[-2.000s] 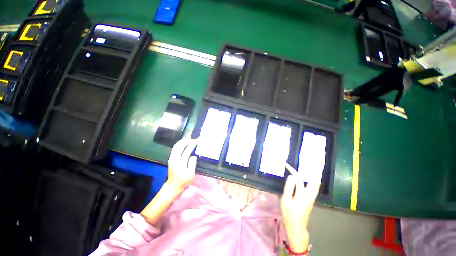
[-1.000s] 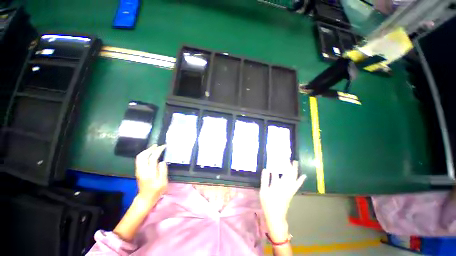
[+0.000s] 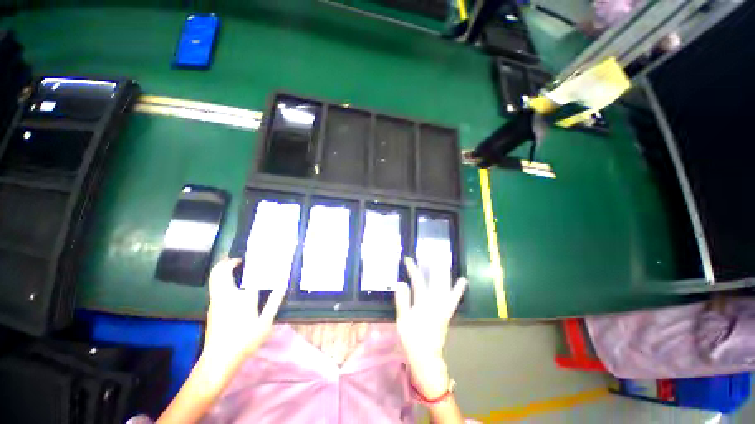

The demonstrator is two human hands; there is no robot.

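The near black four-slot tray (image 3: 331, 310) holds several smartphones. The three left phones, such as the leftmost smartphone (image 3: 273, 236), show bright white screens; the rightmost smartphone (image 3: 435, 236) looks dimmer, bluish-grey at the top. My left hand (image 3: 238, 306) is at the lower left of the leftmost phone, fingers apart, holding nothing. My right hand (image 3: 430, 310) is over the lower part of the rightmost phone, fingers spread, holding nothing. Whether the fingertips touch the screens cannot be told. A second tray (image 3: 393, 153) adjoins behind, with one dark phone (image 3: 292, 137) in its left pocket.
A loose dark phone (image 3: 192, 234) lies left of the near tray. A side tray (image 3: 62, 215) is at far left, a blue phone (image 3: 197, 41) on the far mat. A black stand (image 3: 507, 141) is right of the trays. A person's sleeve (image 3: 679, 338) shows at right.
The view has shifted, so the trays appear further left. The rightmost phone's screen has gone from white to dimmer. My left hand has opened wider over the leftmost phone's lower edge.
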